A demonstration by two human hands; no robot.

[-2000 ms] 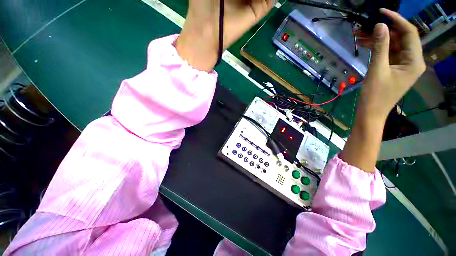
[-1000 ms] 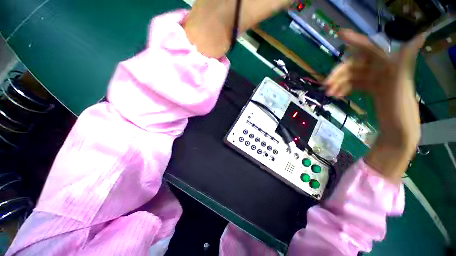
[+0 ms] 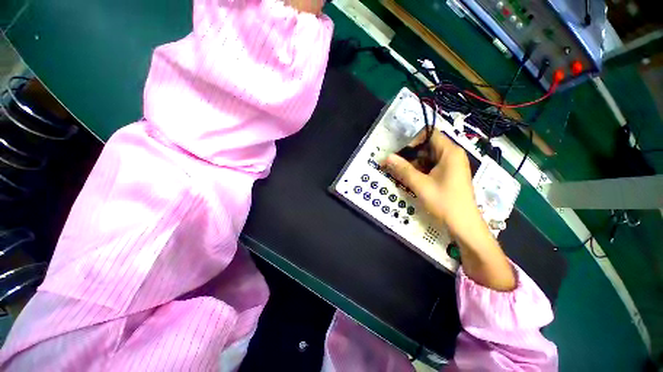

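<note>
The white headset tester (image 3: 347, 182) lies tilted on the black work mat (image 3: 291, 211), with rows of small round jacks on its face. My right hand (image 3: 443, 178) is over the tester's upper middle, fingers closed around a dark cable end or plug; its exact shape is hidden by the fingers. A black cord (image 3: 427, 109) loops up from these fingers. The hand covers the red display and most green buttons; one green button shows below the wrist. My left hand is cut off by the top edge; only a bit of wrist (image 3: 307, 6) shows past the pink sleeve.
The blue-grey box (image 3: 538, 36) with red terminals stands at the upper right, a red lead (image 3: 520, 104) running from it. Bundled black test leads (image 3: 472, 109) lie behind the tester. Silvery bands (image 3: 40, 109) show at the left edge. A grey bar (image 3: 607, 195) crosses at the right.
My right hand has come down from the upper right onto the tester and closed on a dark cable end. My left hand has moved up out of view. The view has shifted.
</note>
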